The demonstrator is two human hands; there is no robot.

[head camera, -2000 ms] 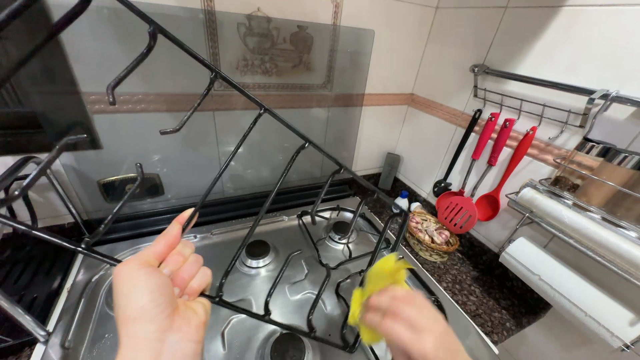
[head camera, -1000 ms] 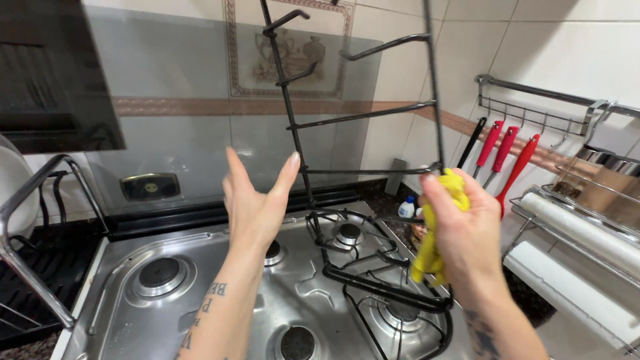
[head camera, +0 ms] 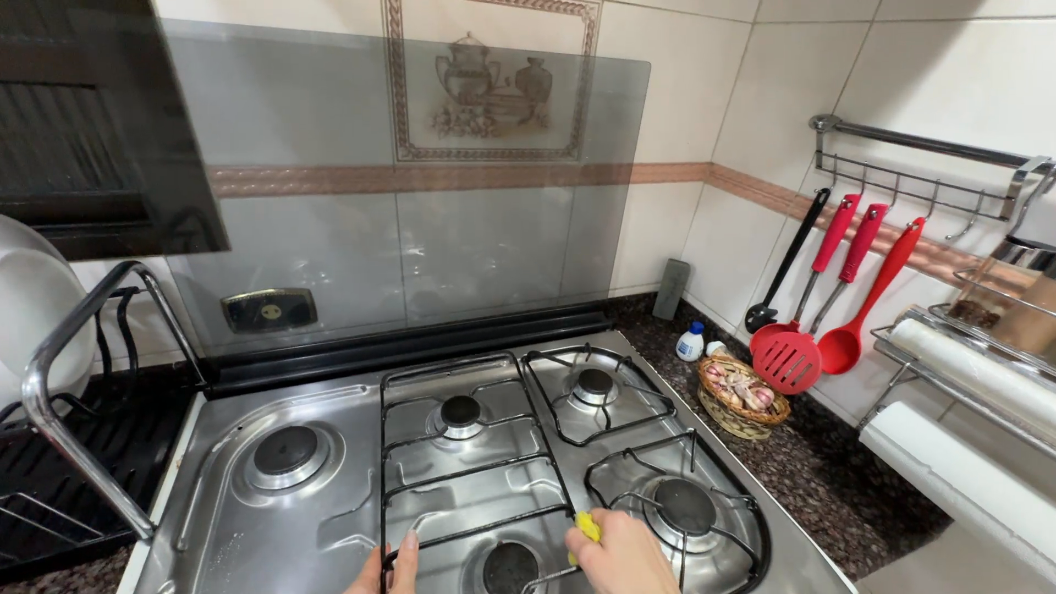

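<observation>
The black wire pan grate (head camera: pixel 467 530) lies over the middle burners of the stainless steel gas hob (head camera: pixel 272 536). At the bottom edge of the view, my left hand (head camera: pixel 388 569) grips the grate's left rail between thumb and fingers. My right hand (head camera: pixel 623 551) holds a crumpled yellow cloth (head camera: pixel 587 528) against the grate's right rail, near the front middle burner (head camera: pixel 510 569). A second black grate (head camera: pixel 763 528) surrounds the two right burners. The large left burner (head camera: pixel 286 456) has no grate over it. Most of my left hand is out of view.
The raised glass lid (head camera: pixel 487 247) stands behind the hob. A dish rack (head camera: pixel 82 470) is at the left. On the granite counter at the right are a basket of garlic (head camera: pixel 730 412) and a small bottle (head camera: pixel 690 342). Red utensils (head camera: pixel 841 346) hang above, beside a paper roll (head camera: pixel 957 487).
The middle grate, held up and tilted in the earlier frames, now lies on the hob. Both hands have come down to its front part, and my left hand, apart from it a second ago, grips its rail.
</observation>
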